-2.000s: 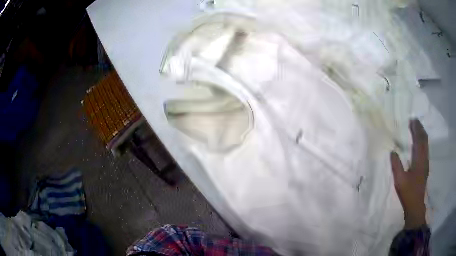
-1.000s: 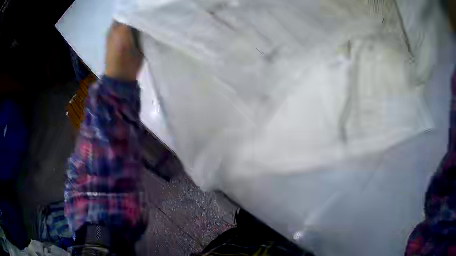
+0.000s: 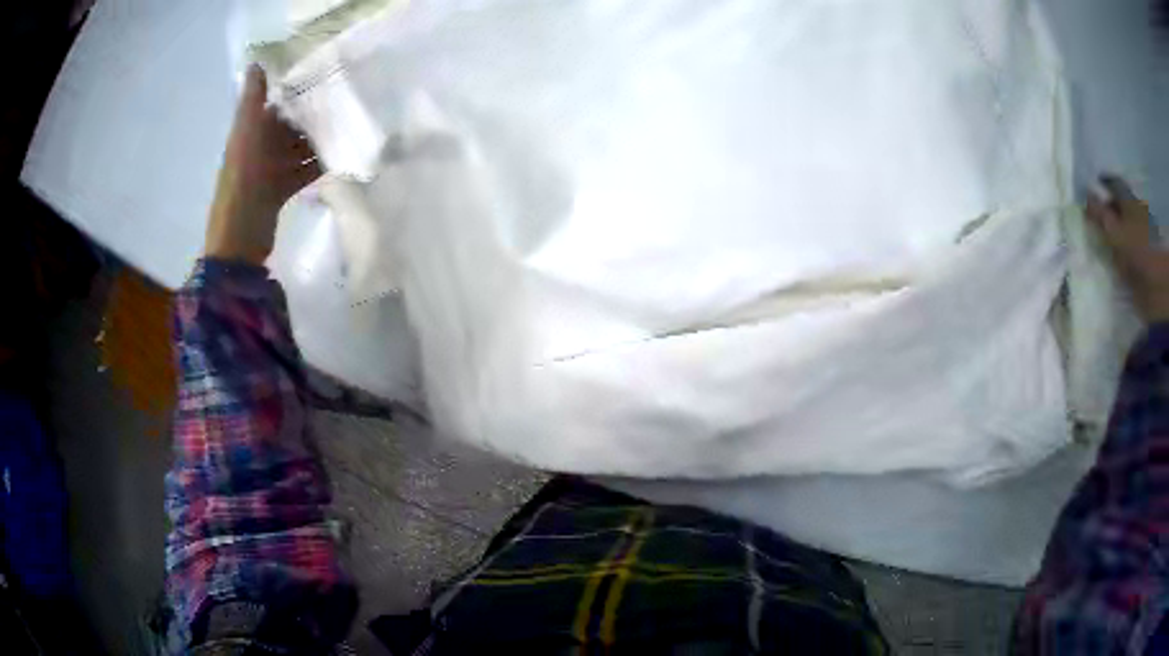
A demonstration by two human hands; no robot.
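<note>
An off-white garment (image 3: pixel 769 167) lies spread over the white table (image 3: pixel 116 141), with folds and a dark seam line across its lower part. Its near edge reaches the table's front edge. My left hand (image 3: pixel 267 151) is at the garment's upper left corner, gripping its stitched edge. My right hand (image 3: pixel 1128 231) is at the garment's right side, partly blurred; whether its fingers hold the cloth cannot be told.
A brown slatted stool (image 3: pixel 139 340) stands beyond the table's left edge. Blue material (image 3: pixel 39 500) is at the far left. Grey floor (image 3: pixel 410 500) and dark plaid cloth (image 3: pixel 641 577) show below the table's front edge.
The garment has been turned and spread out flatter across the table. My left hand has stayed on its left edge; my right hand has come back into view at the right.
</note>
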